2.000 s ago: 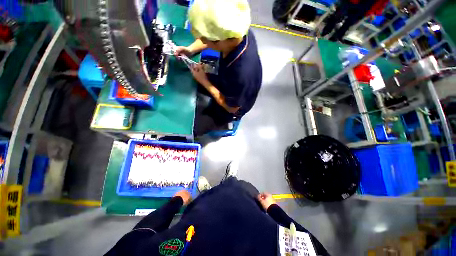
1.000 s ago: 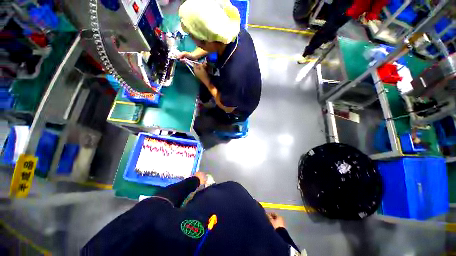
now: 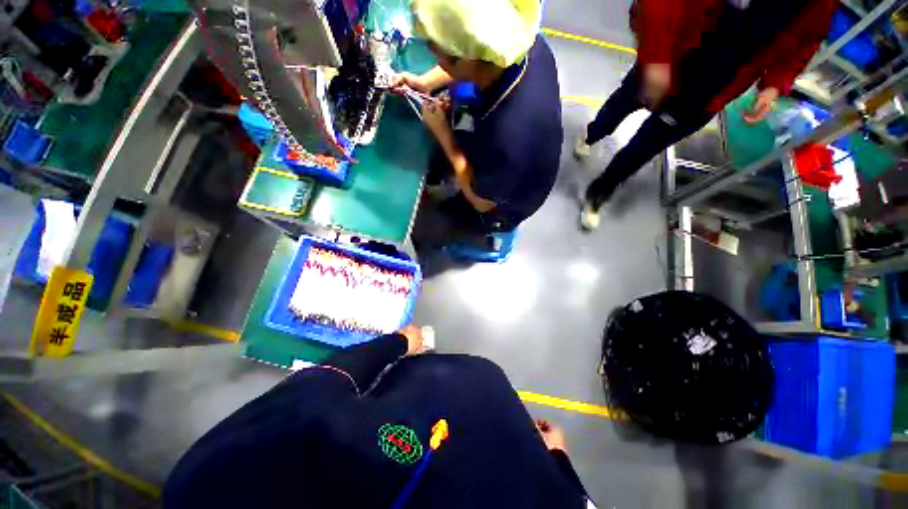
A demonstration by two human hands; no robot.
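The shallow blue tray (image 3: pixel 282 316) of cut leads, rows of thin white wires with red ends, lies on the green bench corner in front of me. My left hand (image 3: pixel 414 339) is at the tray's near right corner, partly cut off from sight by my sleeve; a small pale thing shows beside its fingers. I cannot tell whether it holds anything. My right hand (image 3: pixel 550 433) hangs low at my right side, small and blurred, its fingers unclear.
A seated person in a yellow cap (image 3: pixel 478 28) holds thin leads at a bench machine (image 3: pixel 353 89). Another person in red and black (image 3: pixel 687 60) stands at the upper right. A round black basket (image 3: pixel 687 368) and a large blue bin (image 3: pixel 831 398) are at right. A yellow sign (image 3: pixel 63 311) hangs left.
The tray and bench have shifted in view. My left hand has moved from the tray's front edge to its right corner. The person in red and black has come further into view.
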